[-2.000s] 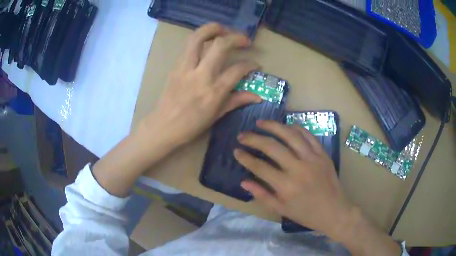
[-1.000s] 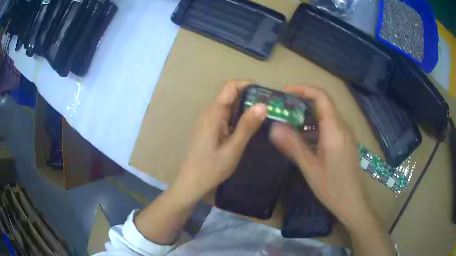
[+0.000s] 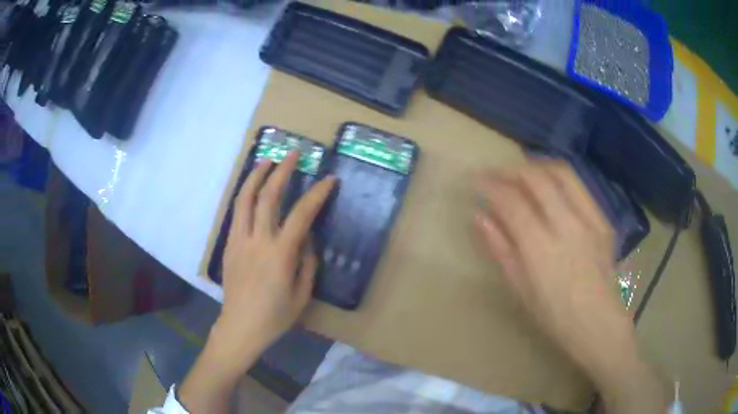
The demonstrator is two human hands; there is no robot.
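Two black bottom shells with green circuit boards across their top ends lie side by side on the cardboard mat (image 3: 453,323). My left hand (image 3: 271,234) rests on the left shell (image 3: 279,194), with fingertips at its board (image 3: 307,158) and the thumb over the edge of the right shell (image 3: 364,210). The right shell's board (image 3: 376,149) is fully visible. My right hand (image 3: 550,242) is blurred, fingers apart and apparently empty, over the mat beside an empty shell (image 3: 627,218) that it partly covers. A loose green board (image 3: 628,285) shows in part beside it.
Empty shells (image 3: 348,57) lie along the back. A blue screw tray (image 3: 665,65) stands at the back right beside a clear bag (image 3: 506,20). Finished shells (image 3: 121,77) stand in a row at the left. The electric screwdriver (image 3: 718,287) lies at the right with its cord.
The two shells with boards now lie further left, flat on the mat. My left hand has moved left with them, and my right hand has let go and moved right.
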